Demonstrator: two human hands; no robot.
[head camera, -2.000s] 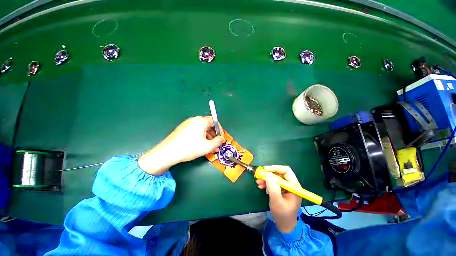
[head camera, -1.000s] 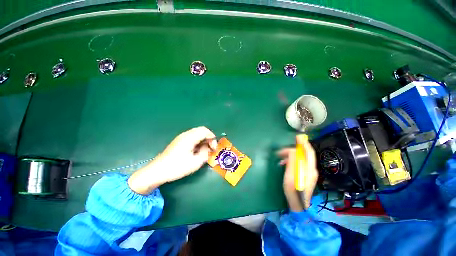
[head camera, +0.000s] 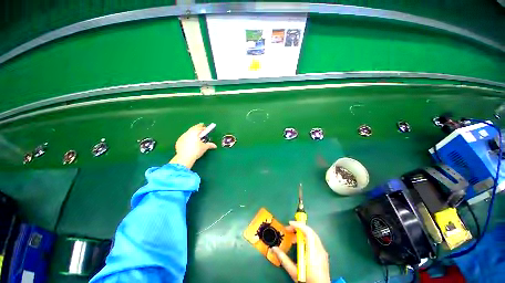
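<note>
The orange fixture (head camera: 256, 228) lies on the green mat with an empty black round centre. My left hand (head camera: 191, 146) is over the belt, holding slim whitish tweezers (head camera: 208, 130). A small dark part (head camera: 205, 139) shows at its fingertips, partly hidden; whether it is gripped is unclear. Just right of it sits a round stator (head camera: 228, 140). My right hand (head camera: 313, 255) holds the yellow soldering iron (head camera: 301, 243) upright in the picture, tip pointing away from me. Its fingers are at the fixture's right and lower edges. A thin solder wire (head camera: 216, 221) lies left of the fixture.
Several more stators (head camera: 147, 145) line the belt (head camera: 177, 119). A white pot (head camera: 348, 177) stands right of centre. The black fan (head camera: 382, 229), yellow sponge block (head camera: 453, 228) and blue soldering station (head camera: 470, 155) are right. The solder spool (head camera: 81, 256) is lower left. An instruction sheet (head camera: 232, 47) hangs behind.
The stator is out of the fixture. My left hand has moved from the fixture to the belt. My right hand took the iron to the pot, then came back beside the fixture. The view has tilted up.
</note>
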